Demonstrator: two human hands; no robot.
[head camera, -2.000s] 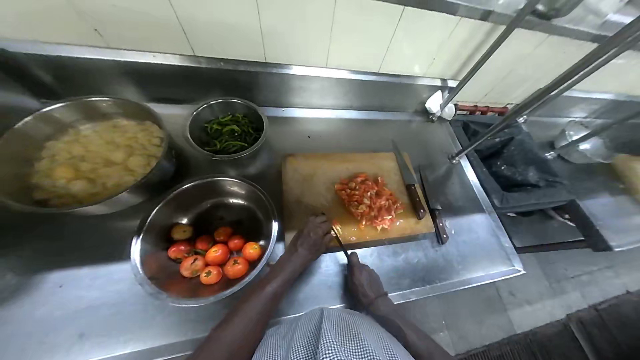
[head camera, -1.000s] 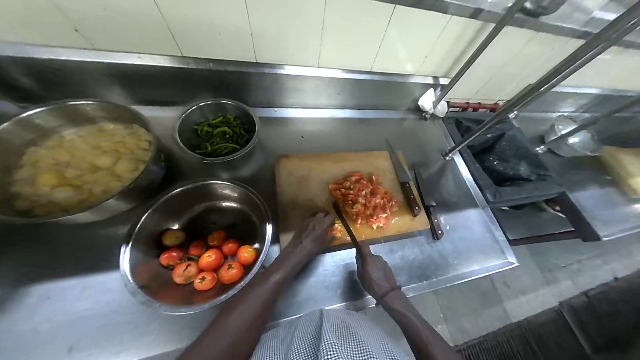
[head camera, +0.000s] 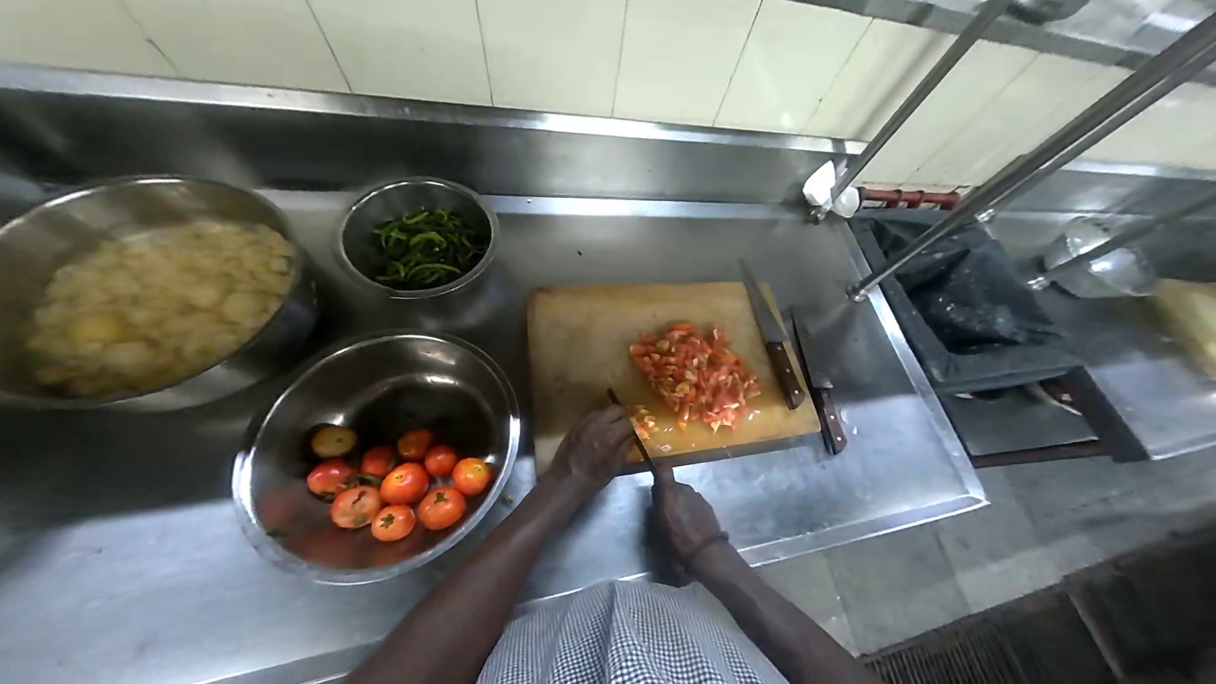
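My right hand (head camera: 686, 513) is closed on the handle of a kitchen knife (head camera: 635, 435), its blade over the near edge of a wooden cutting board (head camera: 579, 332). Just left of the blade, my left hand (head camera: 598, 445) rests on the board with fingers bent; whatever lies under them is hidden. Small cut tomato pieces (head camera: 643, 421) lie right beside the blade. A heap of chopped tomato (head camera: 698, 375) covers the board's middle right. To the left, a steel bowl (head camera: 513, 437) holds several whole tomatoes (head camera: 405, 484).
One spare knife (head camera: 774, 337) lies on the board's right side, another (head camera: 819, 389) along its edge. Behind the tomatoes stands a steel bowl of green chillies (head camera: 427, 249); a large pan (head camera: 304, 304) with pale pieces in liquid is far left. Metal posts (head camera: 912, 256) rise at right.
The knife in my right hand has moved from beside the chopped heap left toward my left hand, its blade now close to the fingers.
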